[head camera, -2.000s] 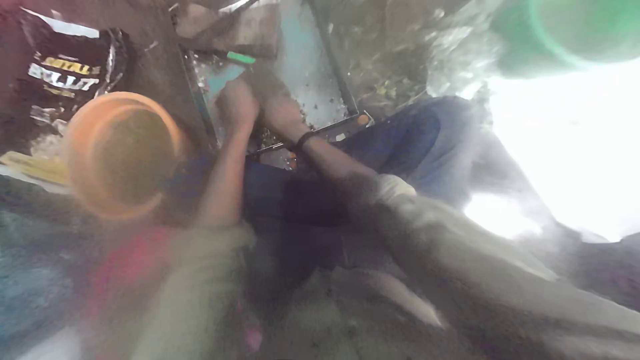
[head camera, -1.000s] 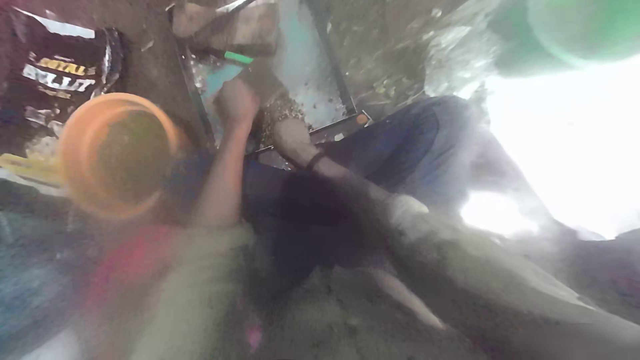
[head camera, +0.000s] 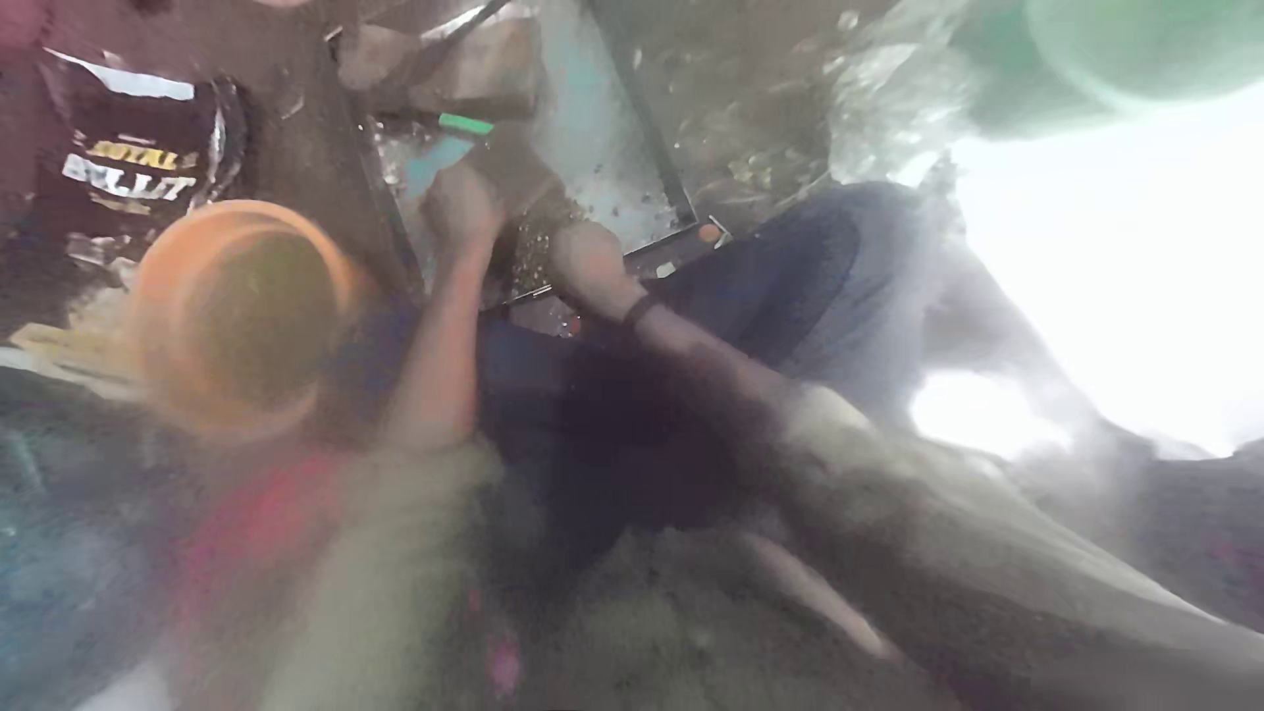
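Observation:
My left hand (head camera: 462, 202) is curled by a flat brownish piece (head camera: 513, 166), blurred, that lies over a dark-framed tray (head camera: 647, 128) with a pale blue bottom. My right hand (head camera: 588, 255), a dark band at its wrist, rests beside a heap of small loose grains (head camera: 538, 237) at the tray's near edge. Haze hides the fingers of both hands, so what either holds cannot be told. A bright green strip (head camera: 466, 123) lies just above my left hand, below a brown block (head camera: 474, 69).
An orange bucket (head camera: 163, 326) with greenish-brown contents stands at the left, near a black printed bag (head camera: 128, 148). A green round container (head camera: 1145, 49) is at the upper right, with clear plastic sheeting (head camera: 879, 109) beside it. My legs in dark trousers (head camera: 820, 267) border the tray.
My right hand was close against my left two seconds ago; it has moved apart to the right, and the grains between them show more. My left hand stays in about the same place.

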